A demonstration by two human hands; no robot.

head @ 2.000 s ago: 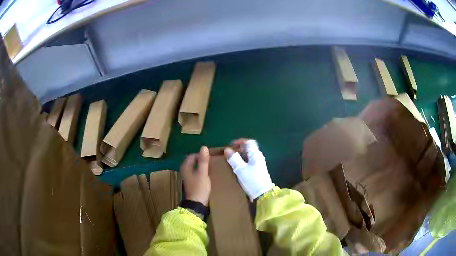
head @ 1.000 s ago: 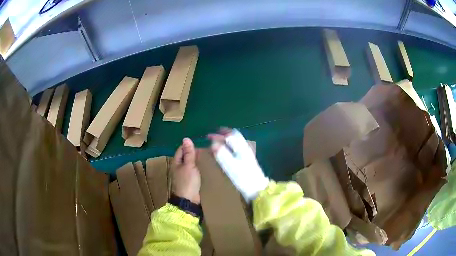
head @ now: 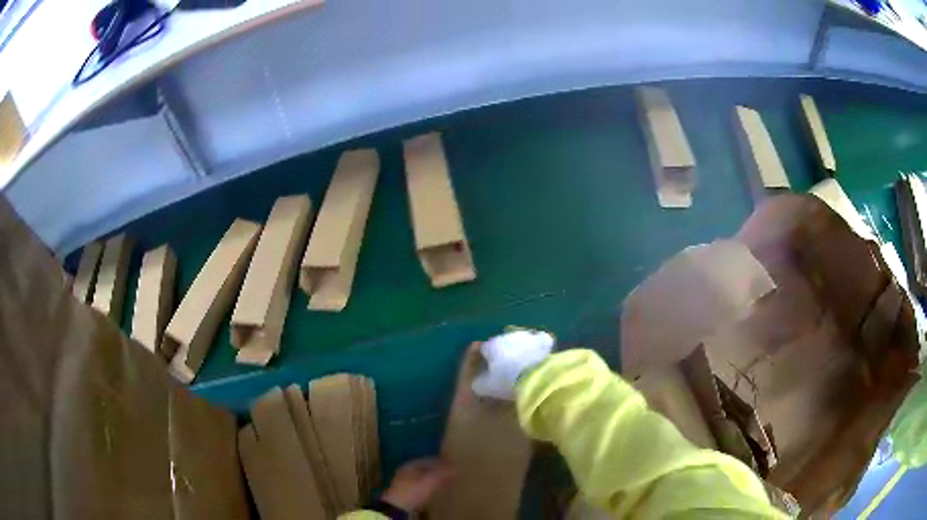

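A tan carton blank lies lengthwise in front of me, its lower end cut off by the picture's edge. My right hand, in a white glove, grips its far end; the fingers are partly hidden. My bare left hand is low in the picture, its fingers at the blank's left edge. A formed carton lies on the green surface beyond my hands, its open end with a flap towards me. Several more formed cartons lie in a row to its left.
Flat blanks are fanned at the lower left, beside a large brown wrapped bundle. Crumpled kraft wrapping is at right. More cartons lie at the far right. A grey shelf wall runs behind. A yellow-green sleeve shows at the right edge.
Another formed carton now stands apart at the right of the left row. My left hand has moved down towards the picture's edge; my right hand now grips a blank's far end.
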